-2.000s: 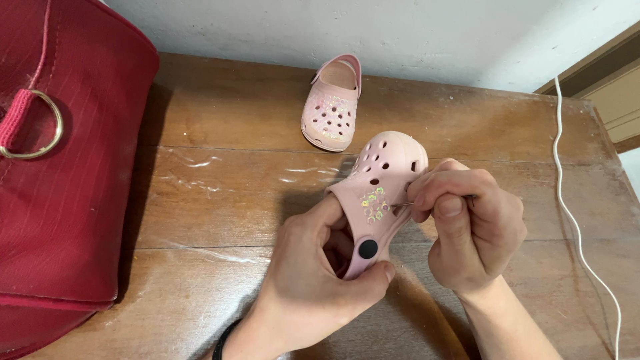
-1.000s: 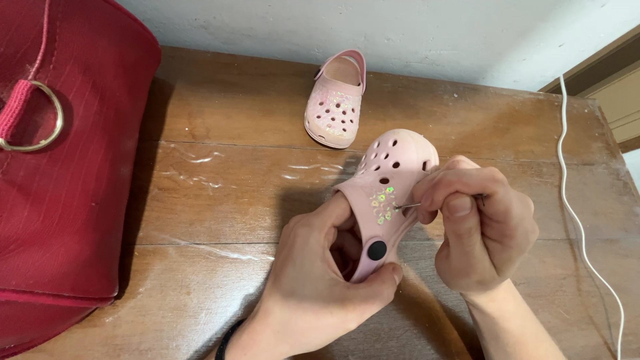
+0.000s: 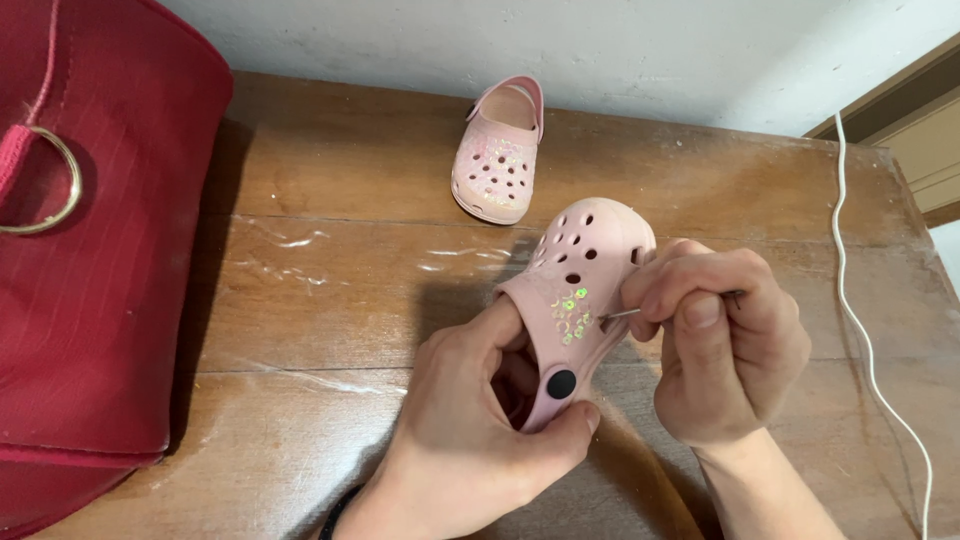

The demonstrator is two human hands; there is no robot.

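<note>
My left hand (image 3: pixel 480 420) grips a pink foam clog (image 3: pixel 551 307) at its heel opening, with fingers inside and the thumb by the black strap rivet (image 3: pixel 562 385). The clog's toe points up and away, its side turned toward my right hand. Shiny flower-shaped sequins and glitter sit on that side. My right hand (image 3: pixel 712 337) pinches a thin metal needle (image 3: pixel 624 313), its tip at the clog's side beside the sequins, near a side hole. A short dark end shows behind the fingers. A second pink clog (image 3: pixel 495 169) with glitter stands upright on the wooden table, beyond the held one.
A red bag (image 3: pixel 112 300) with a gold-coloured metal ring (image 3: pixel 75 184) covers the left side of the wooden table (image 3: pixel 315 420). A white cable (image 3: pixel 844 285) runs down the right side. The pale wall (image 3: pixel 600 52) rises behind the table, and a wooden cabinet (image 3: pixel 926 150) is at the upper right.
Both hands keep hold of the clog and the needle at nearly the same place. More of the needle shows between the fingers and the clog than two seconds ago.
</note>
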